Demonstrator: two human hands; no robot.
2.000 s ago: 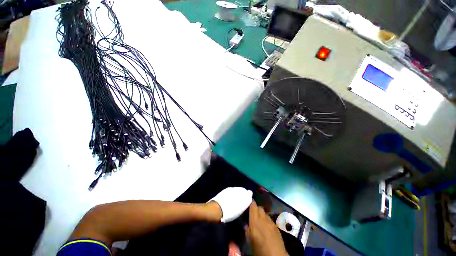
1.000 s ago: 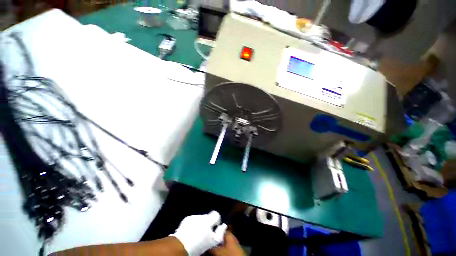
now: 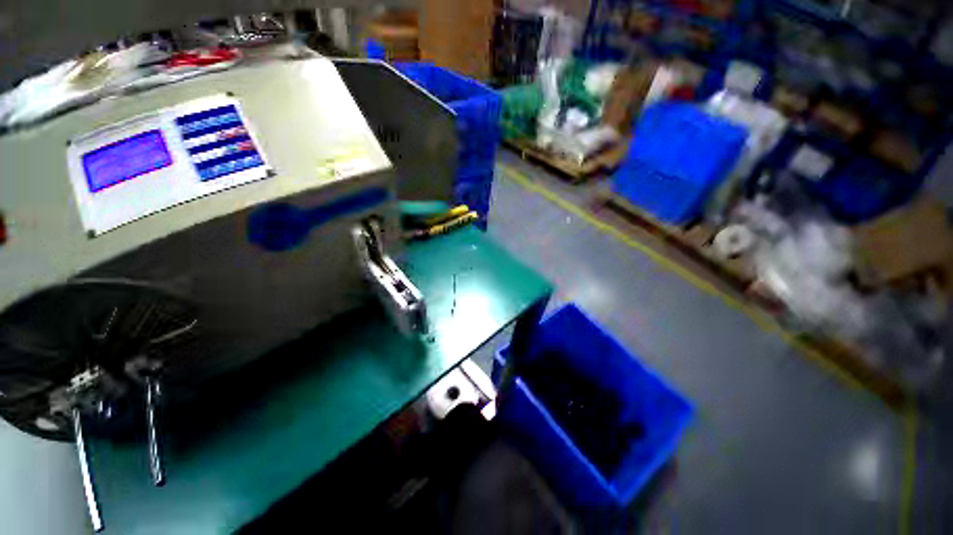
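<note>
Neither of my hands shows in the head view. The beige-grey winding machine stands at the left on the green bench. Its dark winding disc is at the lower left, partly cut off by the edge. Two silver prongs stick out from it with no cable on them. The silver-grey tie head stands right of the disc. The control panel has a lit display. The blue bin on the floor holds blurred black coils.
Yellow-and-black handles lie behind the tie head. A white spool is under the bench edge. Blue containers stand behind the machine. Pallets carry a blue box and plastic-wrapped goods beyond a yellow floor line.
The view has swung right, so the machine sits farther left and the blue bin shows. My hands and the cable heap have left the picture.
</note>
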